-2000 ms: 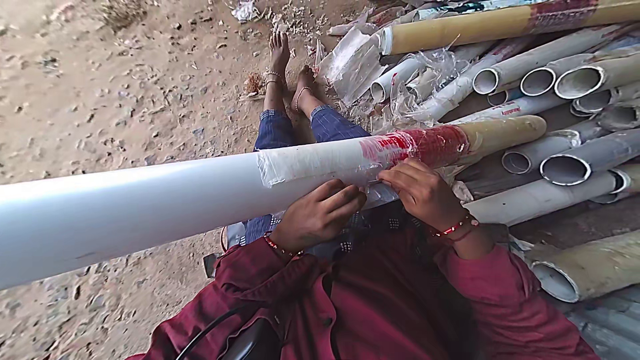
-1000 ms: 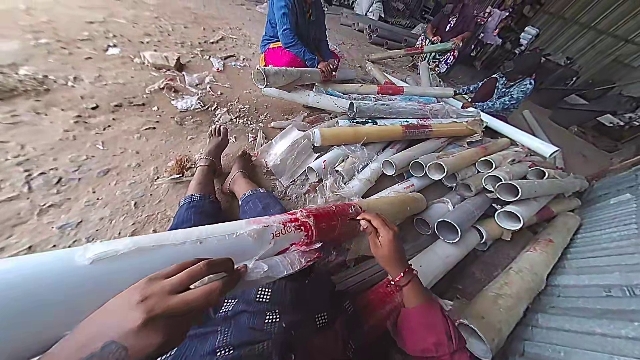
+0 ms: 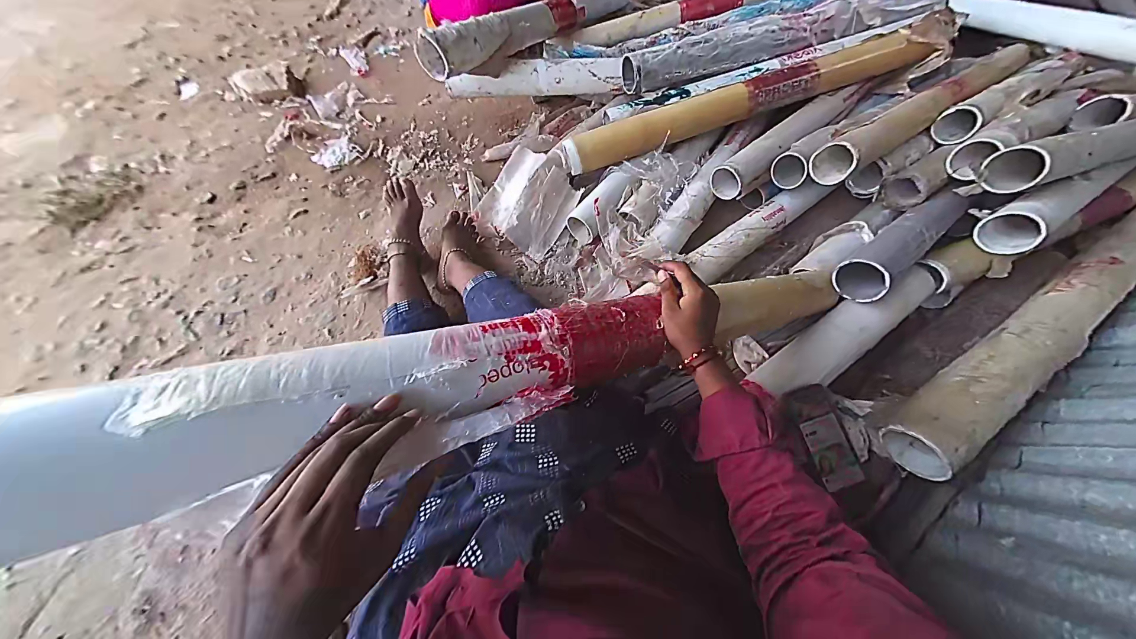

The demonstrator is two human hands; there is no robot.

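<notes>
Across my lap lies a long plastic pipe (image 3: 222, 390), white at the left, with a red printed band and a tan right end. Torn clear film (image 3: 497, 417) hangs from its near side below the red print. My left hand (image 3: 328, 506) is against the near side of the white part, fingers extended, a little blurred. My right hand (image 3: 688, 311) is at the pipe's upper side where red meets tan, its fingers bent; whether it pinches film or something small cannot be told. Crumpled clear film (image 3: 630, 257) lies just beyond that hand.
A pile of used pipes (image 3: 799, 80) with open ends fills the right and far side. Corrugated metal sheet (image 3: 1047, 524) lies at the lower right. My bare feet (image 3: 404, 209) rest on the dirt ground, with plastic scraps (image 3: 337, 151) and a stone (image 3: 266, 82) beyond.
My left hand, with bent fingers near the film a second ago, now has its fingers extended along the pipe. The view has swung down from the people farther off.
</notes>
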